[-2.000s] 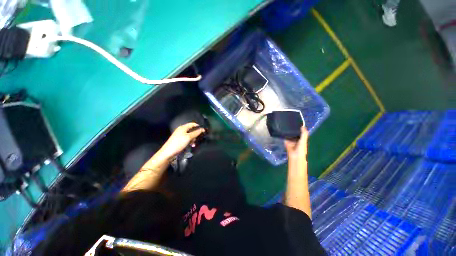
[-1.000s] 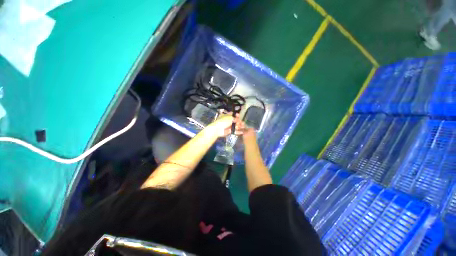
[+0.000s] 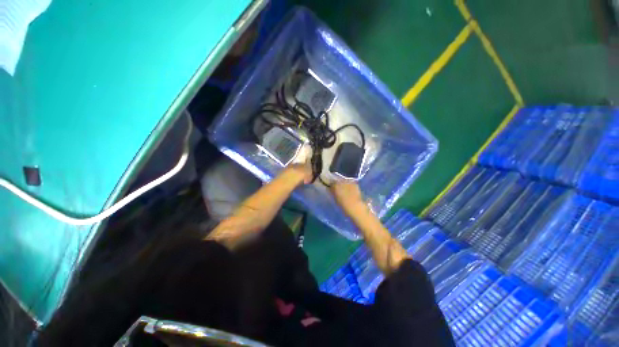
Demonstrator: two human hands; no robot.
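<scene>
A blue film-lined basket (image 3: 400,162) stands on the floor beside the bench. Three dark units lie in it: one at the back (image 3: 316,93), one at the left (image 3: 280,144) and one at the right (image 3: 348,160). Black cables (image 3: 313,132) lie coiled between them. My left hand (image 3: 301,173) is in the basket at the lower end of the cables, its fingers partly hidden. My right hand (image 3: 345,192) is just below the right unit, close to my left hand. Its fingertips are blurred, and I cannot tell if it touches the unit or a cable.
The green bench (image 3: 122,88) is at the left, with a white cord (image 3: 88,220) running over its edge and a small dark square (image 3: 32,175) on it. Stacked blue baskets (image 3: 516,223) stand at the right. The green floor has yellow lines (image 3: 438,64).
Two seconds ago my right hand held a unit over the basket; that unit now lies inside at the right. My left hand has moved from beside the bench into the basket. The view has shifted.
</scene>
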